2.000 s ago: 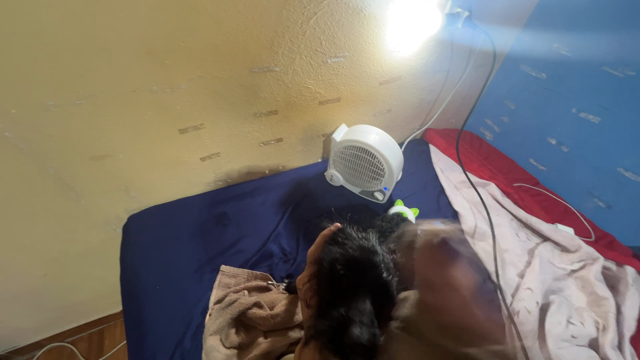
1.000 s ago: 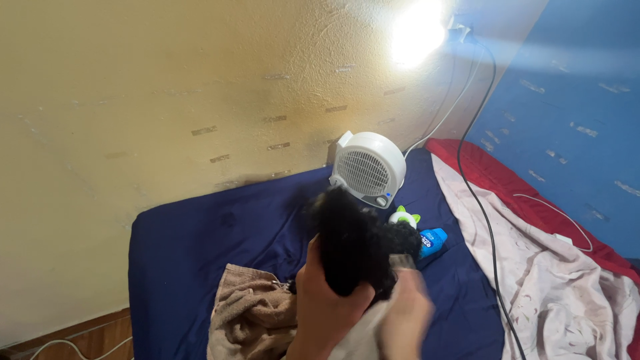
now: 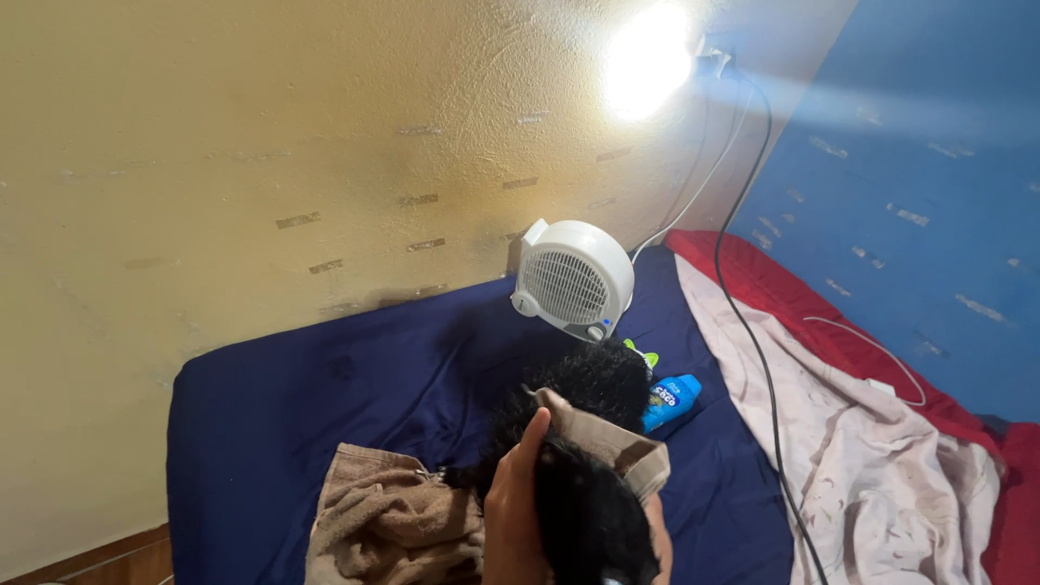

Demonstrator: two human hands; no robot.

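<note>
A small animal with black fur [image 3: 597, 504], perhaps a puppy, is at the lower middle over the bed. My left hand [image 3: 520, 496] is against its left side, thumb up, gripping it. Most of my right hand [image 3: 660, 528] is hidden behind the animal and a beige cloth [image 3: 605, 439] that lies across the fur; what its fingers hold cannot be told. A brown towel [image 3: 390, 512] lies to the left of my left hand. Just beyond the fur a white fan heater [image 3: 573, 280] stands on the bed. Beside the animal lie a blue bottle [image 3: 673, 402] and a green-and-white item [image 3: 642, 354].
A navy sheet [image 3: 268, 431] covers the bed, with a pale blanket [image 3: 853, 439] and red bedding [image 3: 764, 268] at the right. A black cable [image 3: 747, 325] hangs across the right side from the wall. A bright lamp [image 3: 648, 61] shines above. Yellow and blue walls border the bed.
The beige cloth now lies across the fur, above my hands. My right hand, plainly visible one second ago, is now mostly hidden. The blue bottle, not seen two seconds ago, shows now.
</note>
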